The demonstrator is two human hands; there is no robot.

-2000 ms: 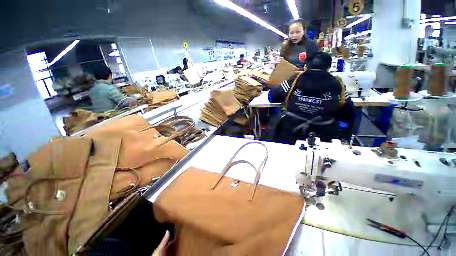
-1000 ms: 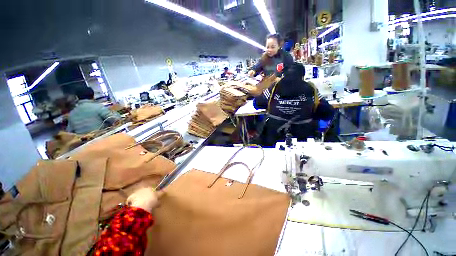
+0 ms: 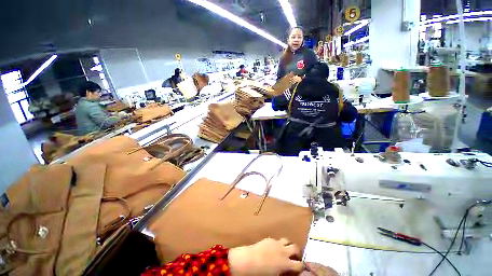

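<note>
A tan bag panel (image 3: 226,215) lies flat on the white machine table, left of the sewing machine's needle area. Its two thin brown handles (image 3: 264,183) stand at the far edge beside a small silvery clasp (image 3: 244,194). My left hand (image 3: 265,257), in a red patterned sleeve, lies over the panel's near right part, fingers curled at its right edge; the fingertips' hold is partly hidden. My right hand (image 3: 319,270) shows only as a small piece at the bottom edge, close to my left fingertips; its fingers are mostly out of the picture.
The white sewing machine (image 3: 399,186) stands right, with red-and-black snips (image 3: 399,236) on its bed. Piled tan bags (image 3: 86,199) lie left beyond a dark bench edge. Stacked cut pieces (image 3: 220,121) are farther back. A seated person (image 3: 313,110) and a standing person (image 3: 296,62) are ahead.
My left hand has moved right from the panel's left edge to its near right edge. Part of my right hand has come into view at the bottom.
</note>
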